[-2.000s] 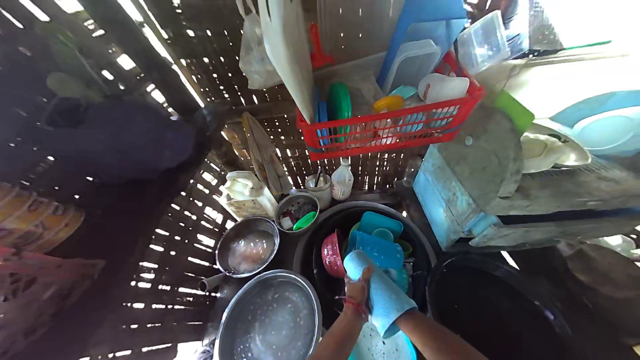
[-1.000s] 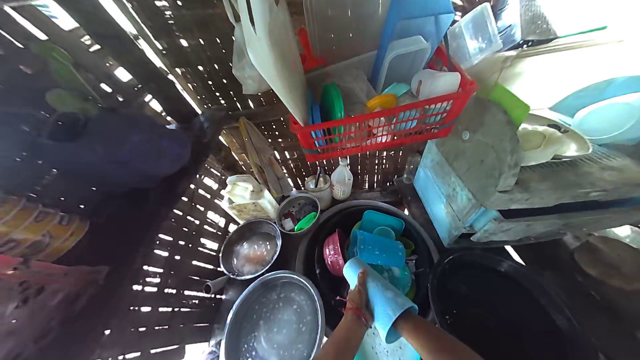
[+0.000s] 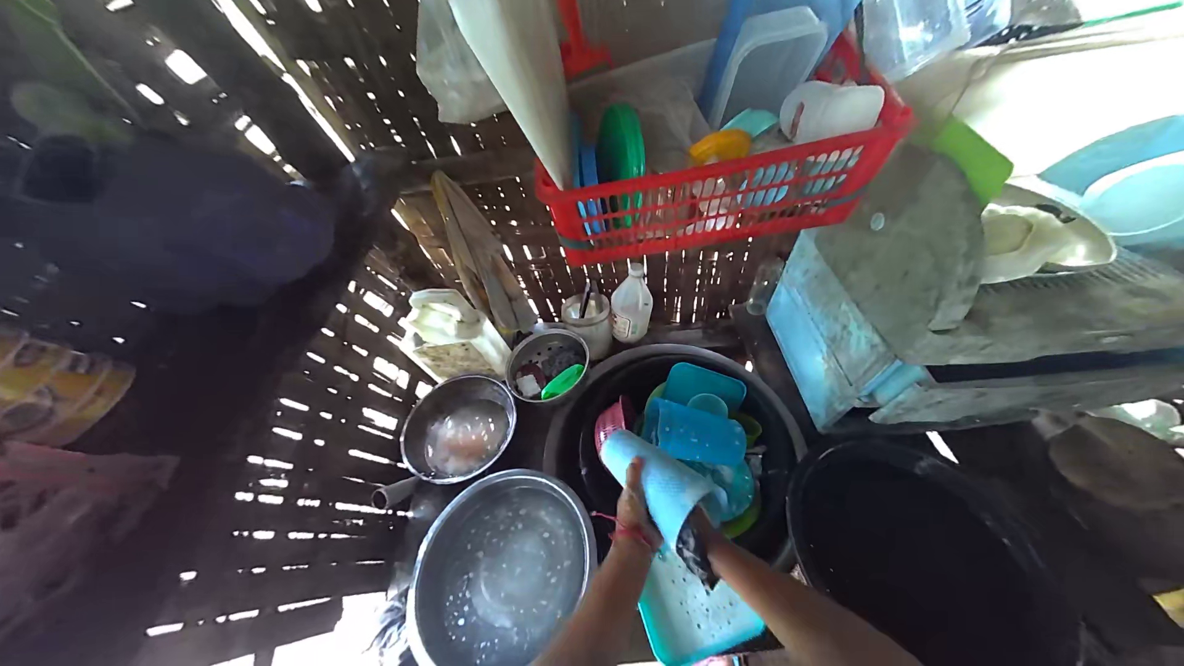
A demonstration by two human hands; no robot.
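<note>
My left hand (image 3: pixel 638 507) grips the outside of a light-blue plastic tumbler (image 3: pixel 652 476), which lies tilted over a black tub (image 3: pixel 795 435). At the tumbler's open end is my right hand (image 3: pixel 700 541), partly inside it, with a dark, wet cloth or scrubber (image 3: pixel 694 555) against it. In the tub behind the tumbler are a blue plastic cup (image 3: pixel 700 433), a teal container (image 3: pixel 705 384), a pink basket (image 3: pixel 612 418) and several green and blue dishes. A turquoise tray (image 3: pixel 694 615) with suds lies below my hands.
Left of the tub stand a large metal basin (image 3: pixel 504 573), a smaller metal bowl (image 3: pixel 458 430) and a colander (image 3: pixel 548 365). A second black tub (image 3: pixel 925 546) is at the right. Behind are a white bottle (image 3: pixel 632 305), a red plastic basket (image 3: pixel 721 208) and a pale-blue wooden cabinet (image 3: pixel 814 324).
The dark cloth or scrubber now shows at the tumbler's mouth by my right hand; it was not visible before. My left hand keeps its hold on the tumbler.
</note>
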